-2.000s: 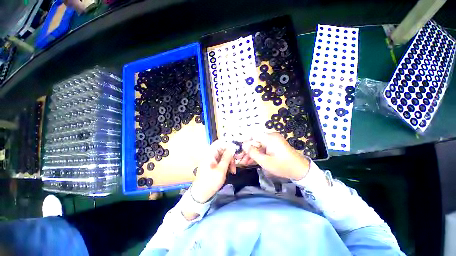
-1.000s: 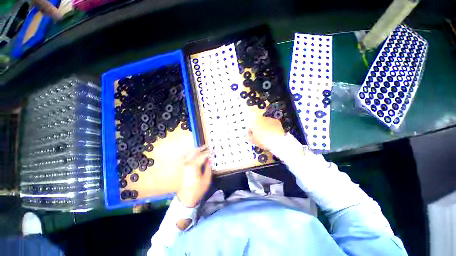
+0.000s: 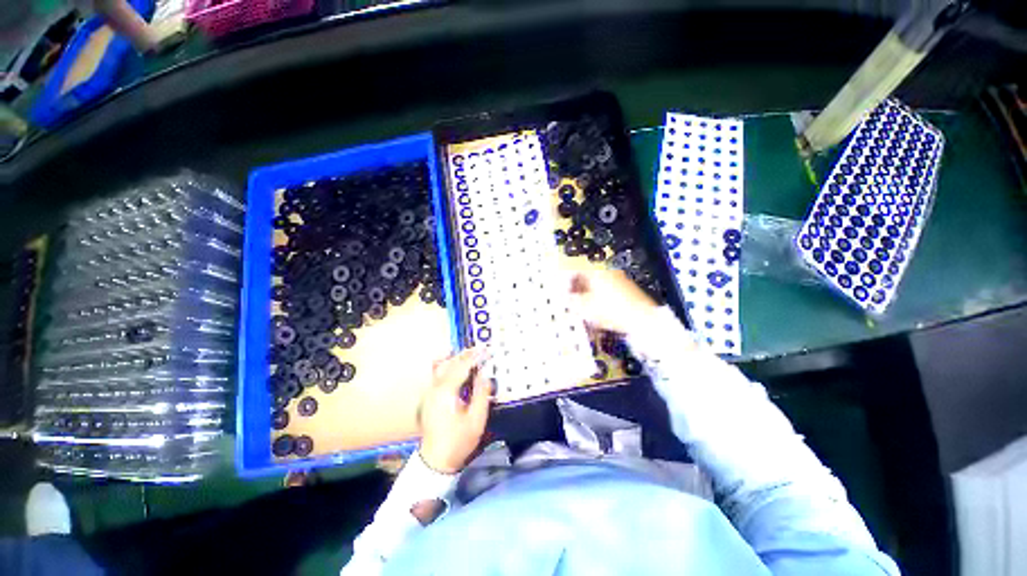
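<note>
The white adhesive sheet (image 3: 518, 281) lies in the left part of the black tray (image 3: 653, 264), with a column of dark rings along its left edge and one ring near its upper right. My left hand (image 3: 456, 411) is at the sheet's lower left corner, with a small dark thing at its fingertips, too small to tell. My right hand (image 3: 608, 298) is over the lower middle of the black tray, fingers bent. I cannot tell whether it holds anything. Loose small round black parts (image 3: 586, 169) lie at the tray's right.
The blue tray (image 3: 257, 326) with loose black parts is at left, beside stacked clear trays (image 3: 135, 326). White sheets with dots (image 3: 700, 203) lie at right, then a sheet with bold rings (image 3: 873, 208) by clear plastic (image 3: 777, 242). A post (image 3: 867, 90) stands behind.
Both hands were together at the tray's front edge two seconds ago, then parted. My right hand is now over the tray and my left at the sheet's corner. The camera view has shifted.
</note>
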